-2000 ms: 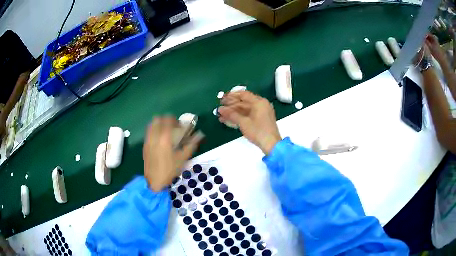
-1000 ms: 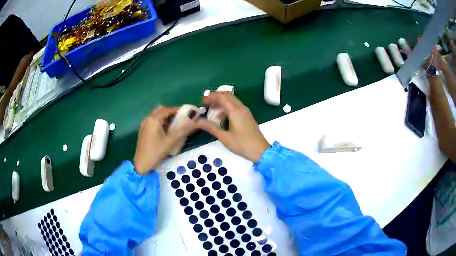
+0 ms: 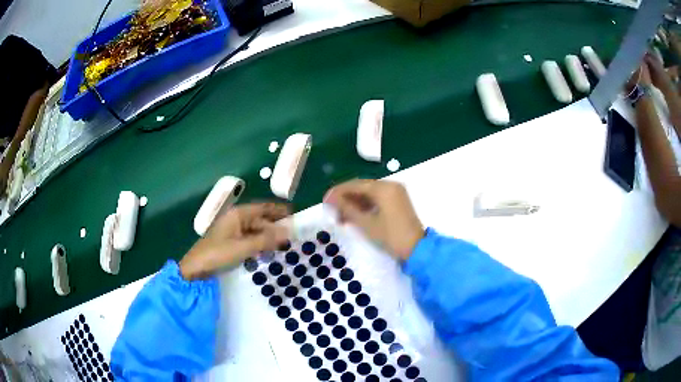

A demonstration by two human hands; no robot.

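Observation:
A whitish sheet with rows of round black adhesive pads (image 3: 328, 306) lies on the white bench in front of me. My left hand (image 3: 243, 237) is over its upper left corner, fingers bent and blurred. My right hand (image 3: 378, 213) is at its upper right edge, fingertips together and blurred; whether it holds anything cannot be told. A cream housing (image 3: 218, 205) with a dark round spot at its upper end lies on the belt just beyond my left hand. Another cream housing (image 3: 290, 166) lies tilted on the belt between and beyond my hands.
The green belt (image 3: 201, 142) carries several more housings and small white flecks. A blue bin (image 3: 142, 67) of gold-orange pieces stands across it. A slim pale part (image 3: 506, 206) and a smartphone (image 3: 620, 151) lie on the bench at right. Another person's arm (image 3: 657, 157) is at far right.
My hands have moved apart and down to the sheet's top edge. The housing that was at my left hand now lies on the belt. Most housings on the belt have shifted left.

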